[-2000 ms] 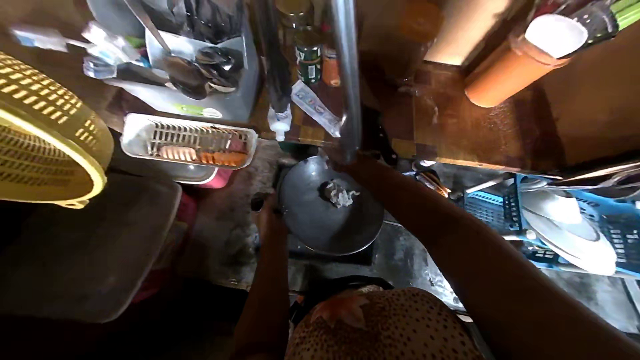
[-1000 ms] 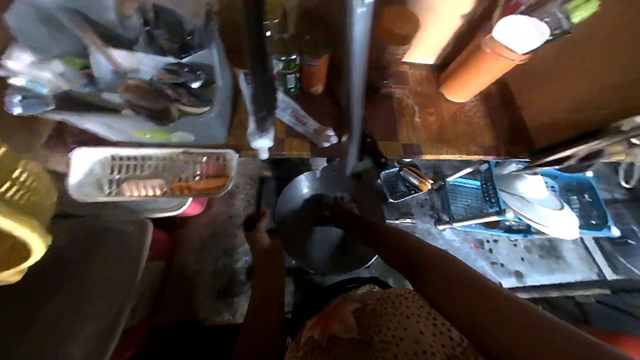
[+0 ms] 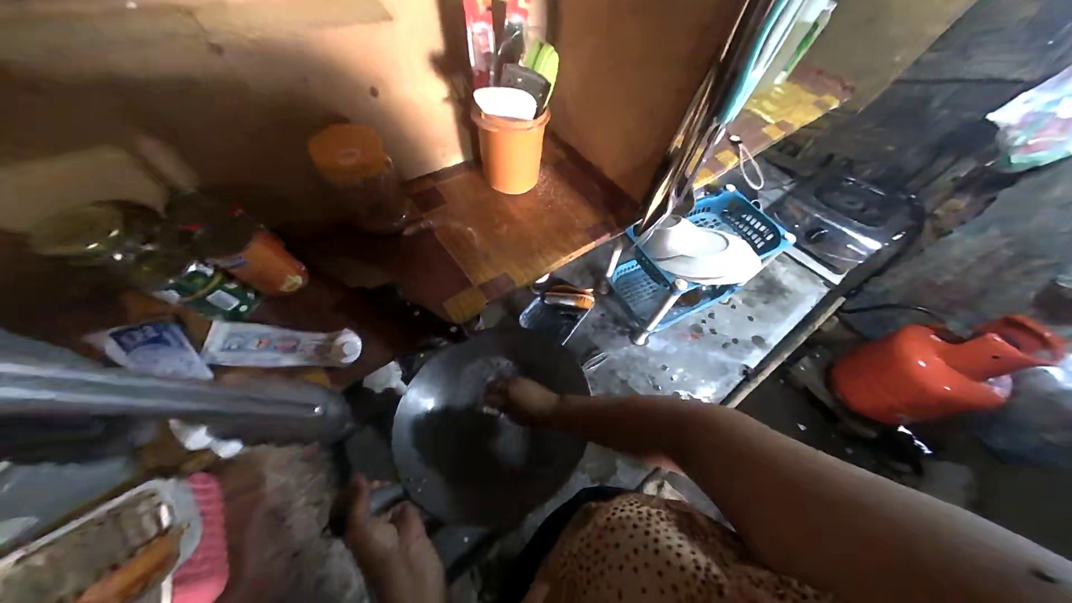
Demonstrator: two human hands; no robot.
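Observation:
A dark metal wok (image 3: 469,452) sits in the middle of the view on a mostly hidden support. Inside it, my right hand (image 3: 523,398) touches the upper part of the bowl, fingers pointing down and blurred; whether they hold something cannot be made out. My left hand (image 3: 394,536) is beside the wok's lower left edge, thumb raised, near a dark handle-like part; its grip is unclear.
A grey metal pole (image 3: 167,398) crosses the left. Behind are a wooden counter (image 3: 519,234), an orange utensil cup (image 3: 511,155) and packets (image 3: 280,345). Rightward stand a blue plastic rack (image 3: 645,289) with white dishes (image 3: 712,255) and an orange gas cylinder (image 3: 913,373).
My right hand has moved from the wok's far edge into its bowl. The pale crumpled thing seen in the wok two seconds ago no longer shows. The view has swung right.

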